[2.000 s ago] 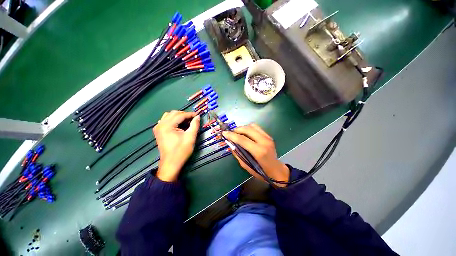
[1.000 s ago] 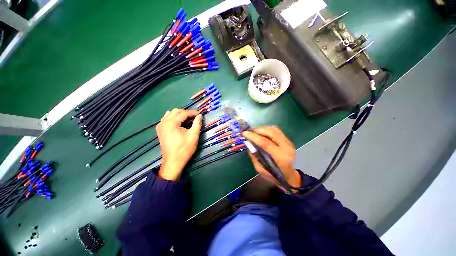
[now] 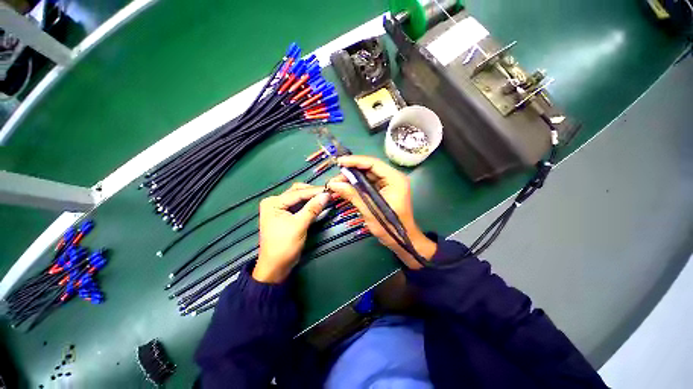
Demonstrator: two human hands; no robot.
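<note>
Black cable leads (image 3: 251, 247) with red and blue ends lie side by side on the green bench. My left hand (image 3: 289, 228) lies over them, thumb and fingers pinched at the end of a lead; the pinched part is mostly hidden. My right hand (image 3: 387, 201) holds the black heated tweezers (image 3: 376, 201) like a pen. Its metal prongs point up and left, near the blue tip of the topmost lead. The right fingers meet the left fingertips. A larger pile of leads (image 3: 235, 140) lies above my hands.
A white cup (image 3: 412, 156) with silvery bits, an iron stand (image 3: 363, 68) with a yellow sponge (image 3: 376, 107) and a large grey-brown power unit (image 3: 463, 106) stand at upper right. The handpiece cable (image 3: 501, 228) loops past the bench edge. A smaller lead bundle (image 3: 61, 273) and black block (image 3: 156, 362) lie left.
The tweezers and right hand have moved up and left, from the lower blue ends to beside my left fingertips. The whole view has shifted slightly, with the bench things now lower in it.
</note>
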